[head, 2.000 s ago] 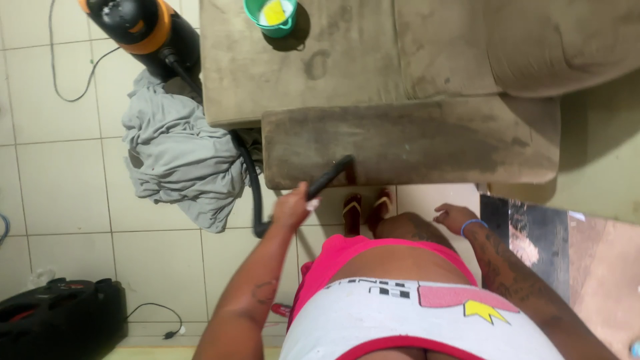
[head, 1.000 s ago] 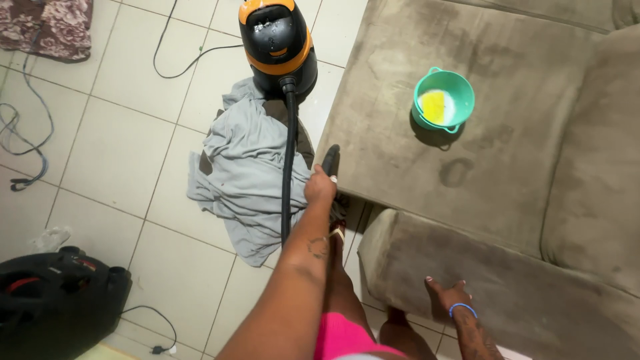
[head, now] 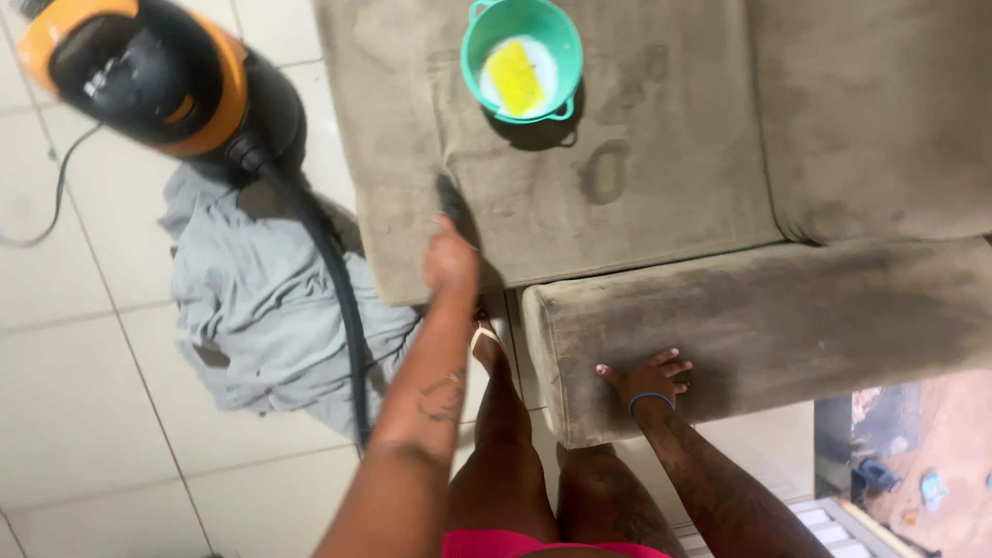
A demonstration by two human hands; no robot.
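My left hand (head: 452,260) grips the dark end of a vacuum hose (head: 452,203), its tip on the beige sofa seat (head: 682,178), where the fabric is creased. The black hose (head: 329,267) runs back to a black and orange vacuum cleaner (head: 167,81). My right hand (head: 651,380) rests with spread fingers on the darkened sofa armrest (head: 775,318) and holds nothing. Beyond the hose tip, a green plastic bucket (head: 573,54) on the seat contains whitish liquid and a yellow sponge (head: 515,77). A ring-shaped mark shows on the seat beside it.
A crumpled grey cloth (head: 256,310) lies on the tiled floor (head: 85,387) beside the sofa, partly beneath the vacuum cleaner. A thin cord (head: 58,190) trails at the left. Below the armrest, blurred objects and a pale slatted thing (head: 829,527) appear at the lower right.
My left hand, beside the seat's near corner one second ago, is now over the seat with the hose end. My right hand has come to rest on the armrest since two seconds ago. The view has shifted.
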